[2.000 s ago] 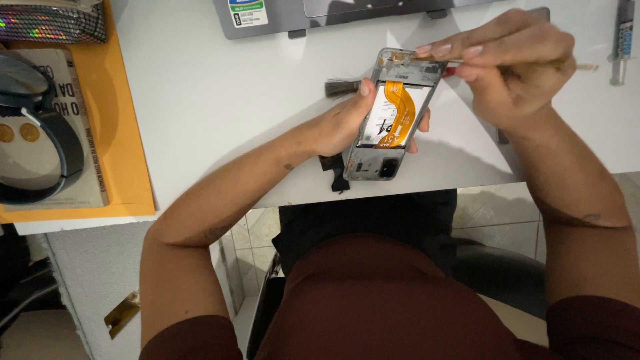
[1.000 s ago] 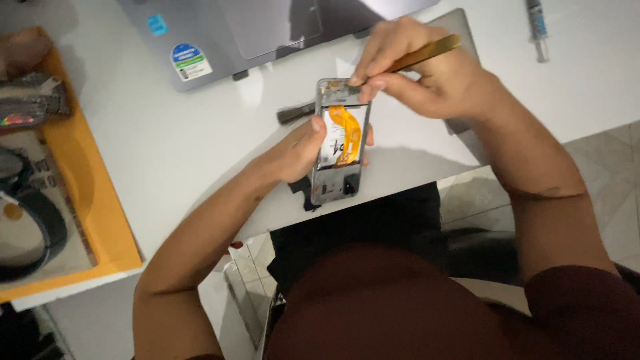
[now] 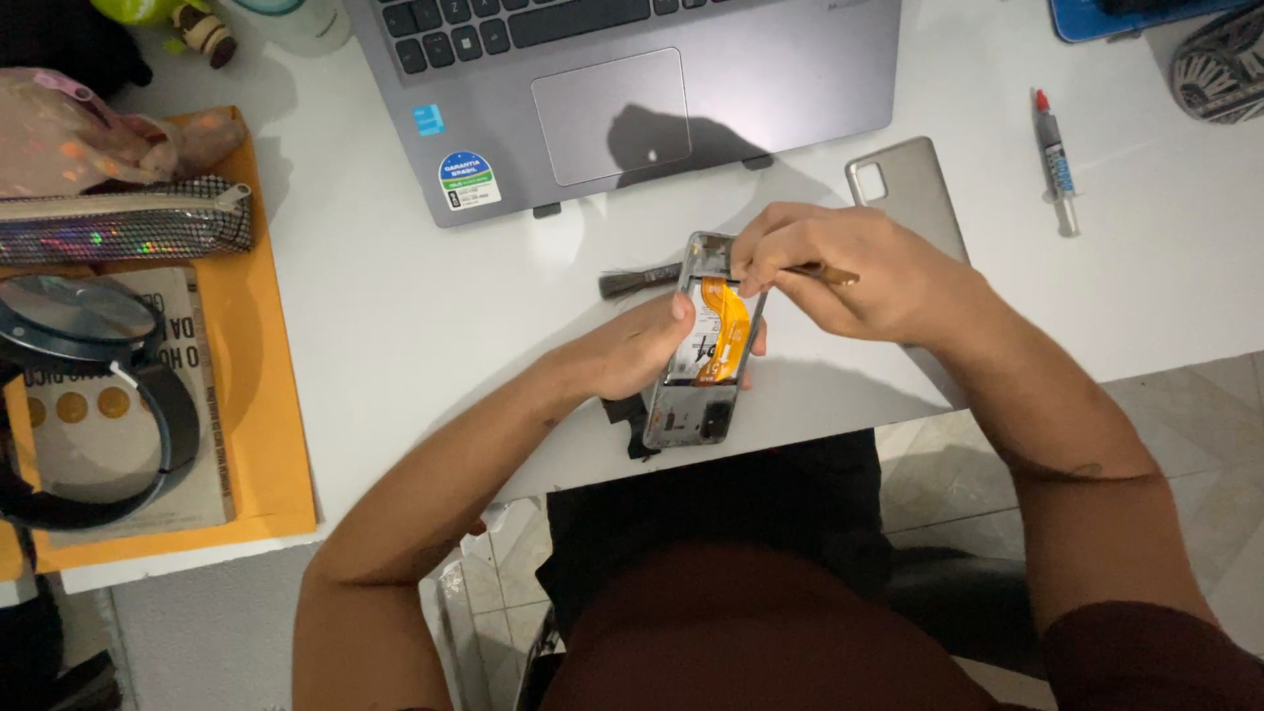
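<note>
An opened smartphone [image 3: 706, 341] lies slantwise in my left hand [image 3: 637, 346], whose thumb rests on its left edge while fingertips show at the right edge. Its back is off; a battery and an orange flex cable [image 3: 728, 326] show inside. My right hand [image 3: 839, 262] pinches a slim tool with a golden-brown handle [image 3: 829, 274] over the phone's upper end; fingers hide the tool's tip. Behind the phone lies a brush [image 3: 642, 281] with dark bristles. A silver phone back cover [image 3: 913, 193] lies partly under my right forearm. Something black [image 3: 632, 425] sits beside the phone's lower end.
A laptop [image 3: 632, 109] stands at the table's far side. On the right lie a syringe [image 3: 1056, 163] with a red cap and a patterned round object [image 3: 1220, 74]. On the left, headphones [image 3: 178, 434], a book [image 3: 212, 444] and a zipped pouch [image 3: 118, 222] rest on an orange envelope [image 3: 281, 474].
The tool's handle, angled up to the right a second ago, now points right and slightly down. My left hand keeps its hold on the phone. The view has shifted.
</note>
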